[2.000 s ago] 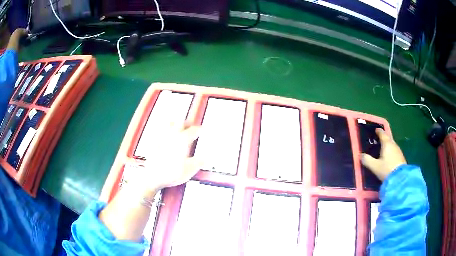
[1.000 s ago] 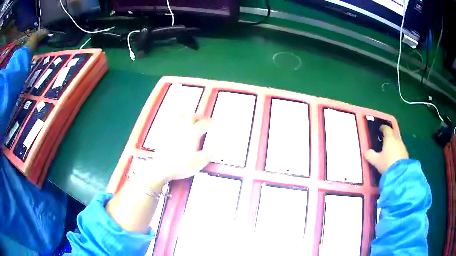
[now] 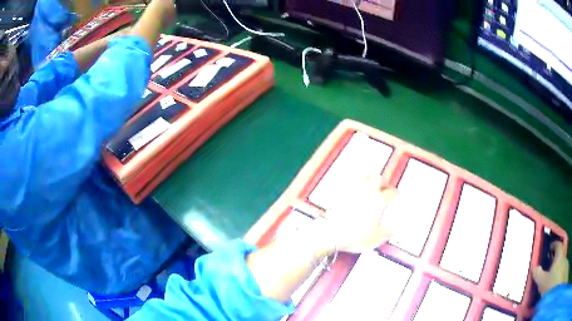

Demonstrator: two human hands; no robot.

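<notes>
A salmon-red foam tray holds several smartphones with plain white lit screens, such as the smartphone in the back row. A black-screened smartphone lies in the back right slot. My left hand is over the left part of the tray, fingers apart, washed out by glare; no object shows in it. My right hand is at the right edge, partly cut off, with thumb and fingers at the black smartphone; whether it grips it is unclear.
Stacked foam trays with labelled dark phones lie at the left, beside a person in a blue smock. Monitors stand at the back, with a white cable hanging near one. The bench has a green mat.
The view has turned left, so the tray sits further right. The fourth back-row screen went from black to white. The neighbour's arms now reach over their trays. My hands stay at about the same tray places.
</notes>
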